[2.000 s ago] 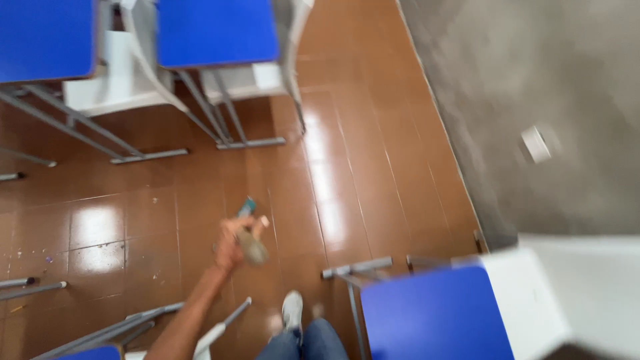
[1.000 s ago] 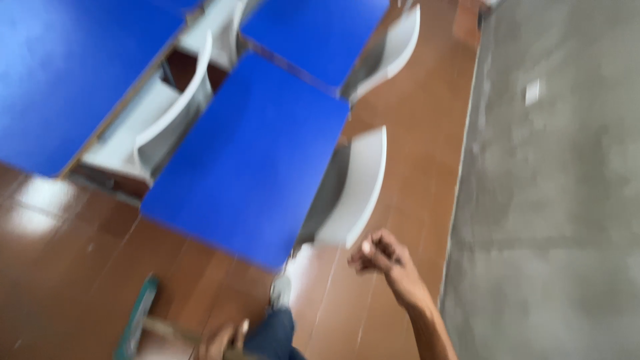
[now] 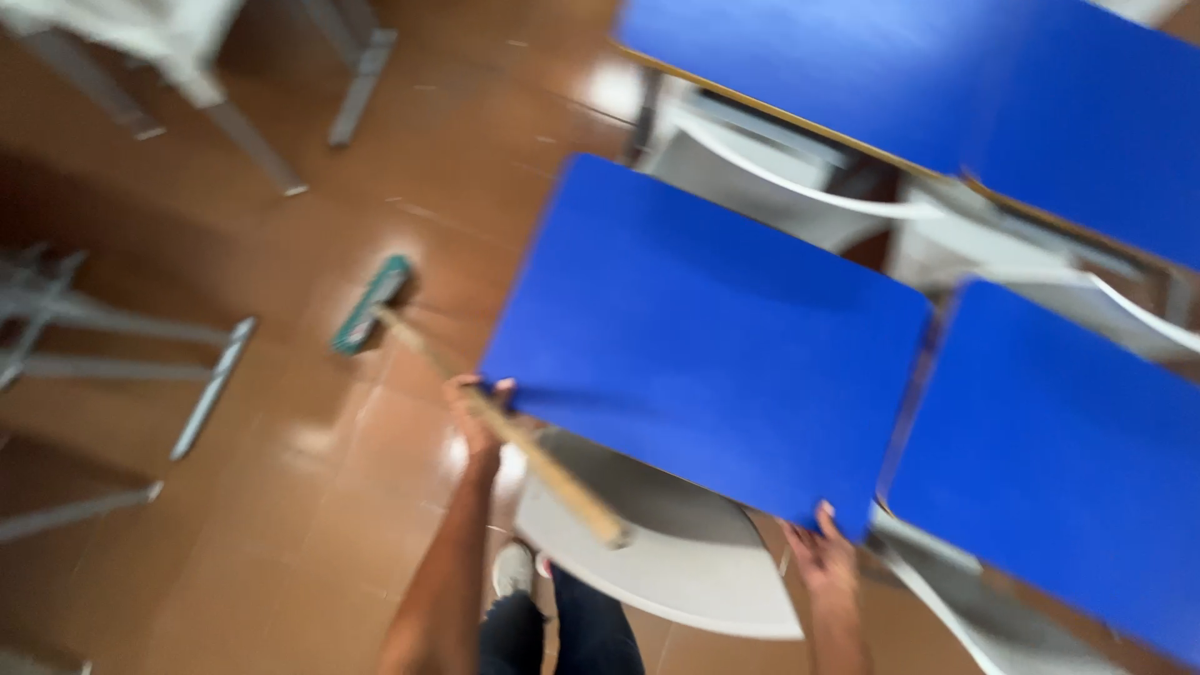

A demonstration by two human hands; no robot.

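A broom with a teal head (image 3: pixel 373 305) and a pale wooden handle (image 3: pixel 553 478) lies across my left hand (image 3: pixel 476 412), its head over the brown tiled floor and its handle end above a white chair (image 3: pixel 656 562). The same hand is at the left corner of a blue-topped desk (image 3: pixel 712 347), with the thumb by the edge; the hold on the handle is partly hidden. My right hand (image 3: pixel 823 553) grips the near edge of that desk close to its right corner, thumb on top and fingers out of sight below.
Another blue desk (image 3: pixel 1059 459) stands close on the right, with more blue desks (image 3: pixel 844 75) beyond a row of white chairs (image 3: pixel 750 178). Metal furniture legs (image 3: pixel 214 389) reach over the floor at left. My shoe (image 3: pixel 513 568) is beside the white chair.
My right hand, raised and off the furniture a second ago, is now on the desk's near edge. My left hand, with the broom, has come to the desk's left corner. The view has swung strongly.
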